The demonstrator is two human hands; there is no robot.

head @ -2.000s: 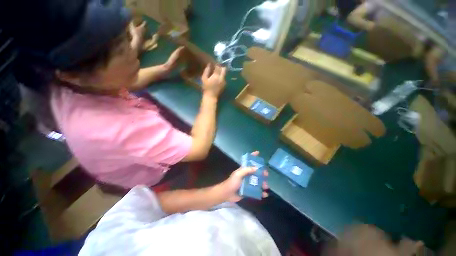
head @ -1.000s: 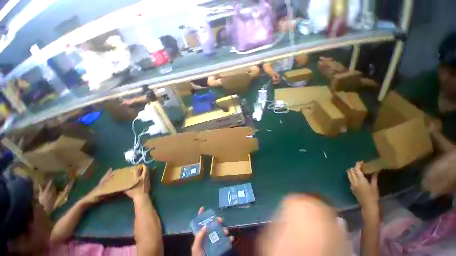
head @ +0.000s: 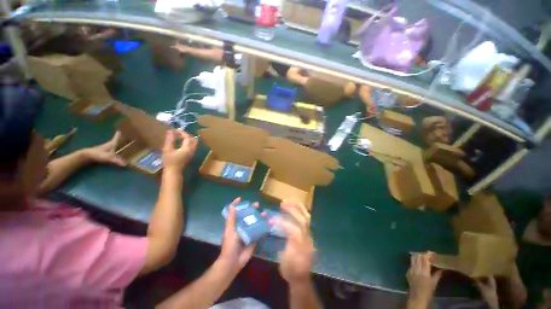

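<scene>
My left hand (head: 234,236) holds a fanned stack of dark blue instruction cards (head: 250,222) above the bench's front edge. My right hand (head: 296,241) is blurred, just right of the stack; whether a card is in its fingers is unclear. Behind my hands stand two open brown mailer boxes with lids upright. The left box (head: 211,168) has a blue card (head: 237,172) lying in it. No card shows in the right box (head: 279,188), whose front is partly hidden by my right hand. A spare card pile (head: 270,246) lies on the bench, partly hidden by my hands.
A neighbour in pink at left has both hands at an open box (head: 130,148) with a card. White cables (head: 181,116), a grey device (head: 290,124) with a blue bin, and a power strip (head: 344,131) lie behind. Other people's hands (head: 423,274) and boxes are at right.
My right hand has come from a blurred place at lower right to beside the card stack. My left hand has risen with the stack. The neighbour's box now stands open. The view has shifted.
</scene>
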